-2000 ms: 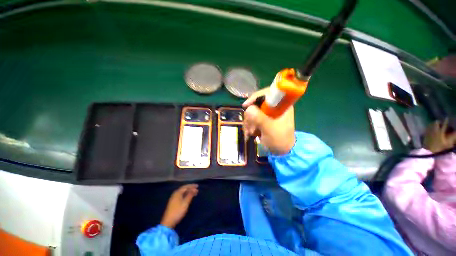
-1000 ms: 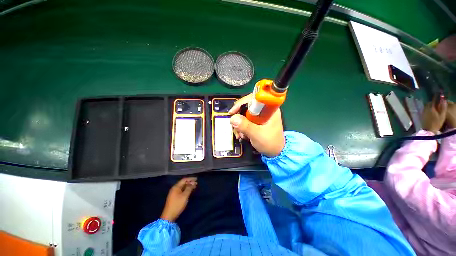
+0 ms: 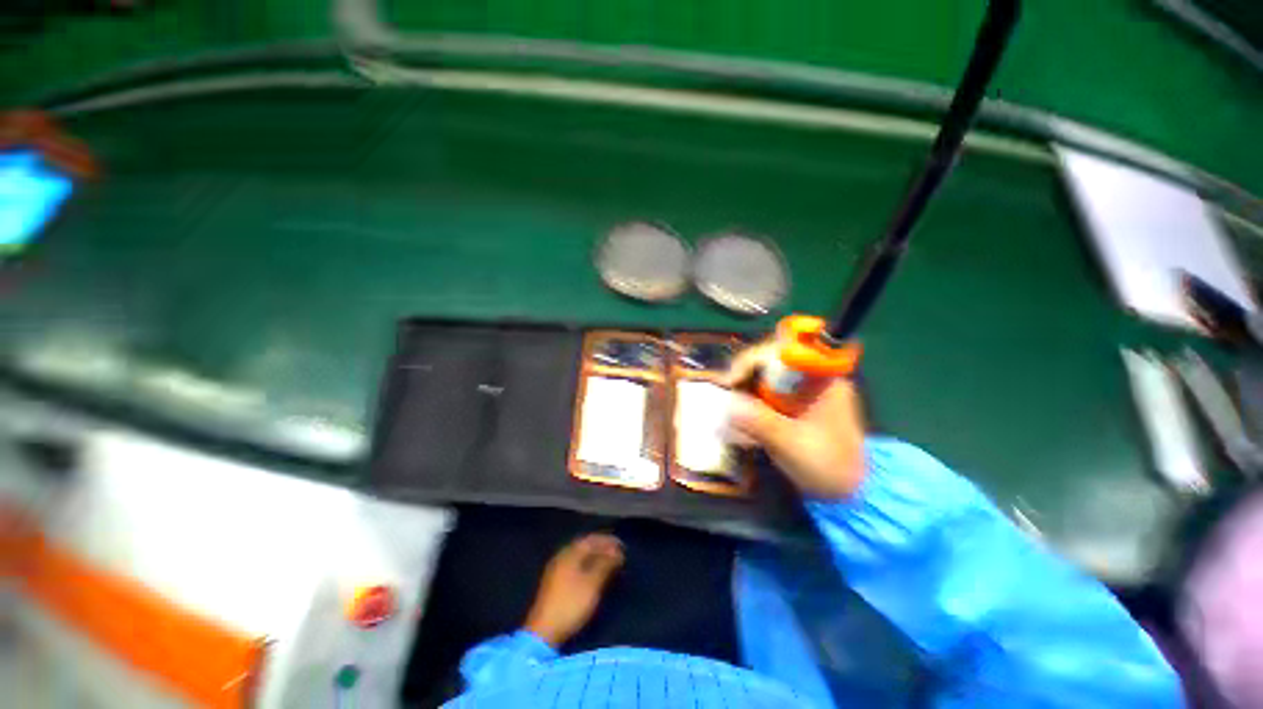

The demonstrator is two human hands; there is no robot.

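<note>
My right hand (image 3: 817, 436) grips the orange electric screwdriver (image 3: 806, 363), which hangs from a thick black cord. It is over the right phone assembly (image 3: 704, 429), and the driver tip is hidden by the hand. Another phone assembly (image 3: 618, 432) lies in the slot to its left. Both have orange edges and a pale block inside. They sit in the long black tray (image 3: 441, 436), whose left slots hold no phone. Two round grey screw dishes (image 3: 643, 261) stand behind the tray. My left hand (image 3: 575, 587) is below the tray's front edge, blurred, with fingers curled; nothing shows in it.
The white machine (image 3: 277, 540) is at the left with an orange strip, a red emergency stop button (image 3: 371, 605) and a green button (image 3: 346, 677). A lit screen (image 3: 28, 197) is far left. A white sheet (image 3: 1152, 243), slim pale parts (image 3: 1166, 420) and a pink sleeve (image 3: 1230, 589) are at right.
The view has swung left and blurred, so the scene sits further right and lower, and the lit screen has appeared. The screwdriver stays in my right hand over the right phone.
</note>
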